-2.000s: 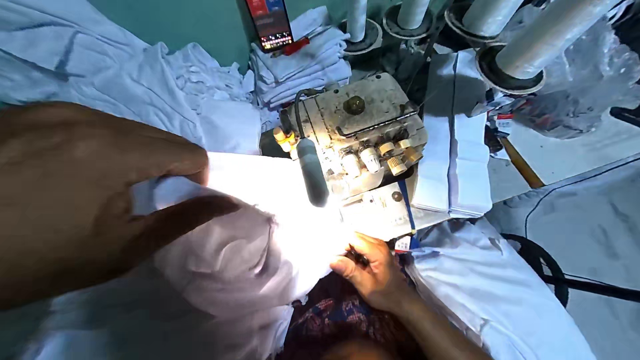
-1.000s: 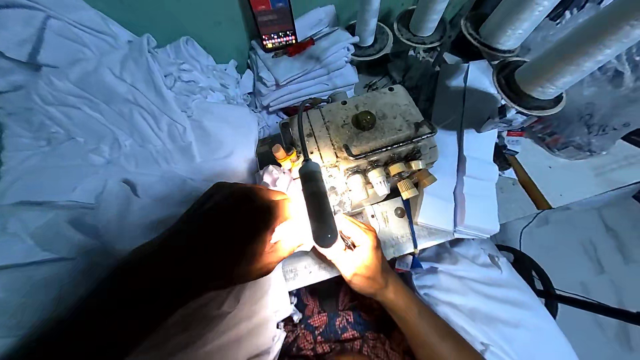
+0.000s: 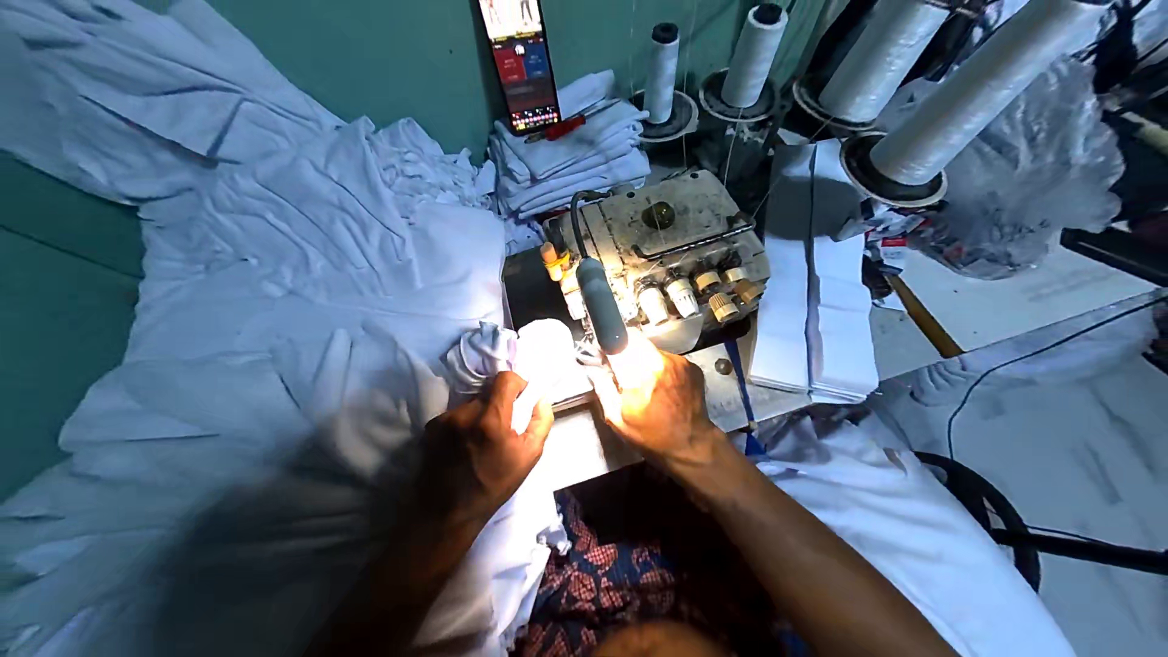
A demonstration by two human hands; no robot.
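Observation:
An overlock sewing machine [image 3: 675, 237] stands on the table, its dark lamp [image 3: 600, 306] lighting the needle area. Left of the presser area, my left hand [image 3: 493, 438] grips bunched white fabric [image 3: 484, 354] between thumb and fingers. My right hand [image 3: 662, 397] is at the front of the machine, just below the lamp, with its fingertips on the brightly lit edge of the cloth; glare hides exactly how they hold it. The needle and presser foot cannot be made out in the glare.
A large heap of white fabric [image 3: 274, 301] lies left. Behind the machine are folded cloths [image 3: 575, 151] and a phone [image 3: 518, 64]. Thread cones [image 3: 753, 59] stand at the back. To the right are stacked white pieces [image 3: 812, 301], a yellow-handled tool [image 3: 923, 315] and more white cloth [image 3: 912, 529].
My left hand, large and raised at the left two seconds ago, is now down beside the machine with the fabric. My right hand has moved in under the lamp. The view has shifted.

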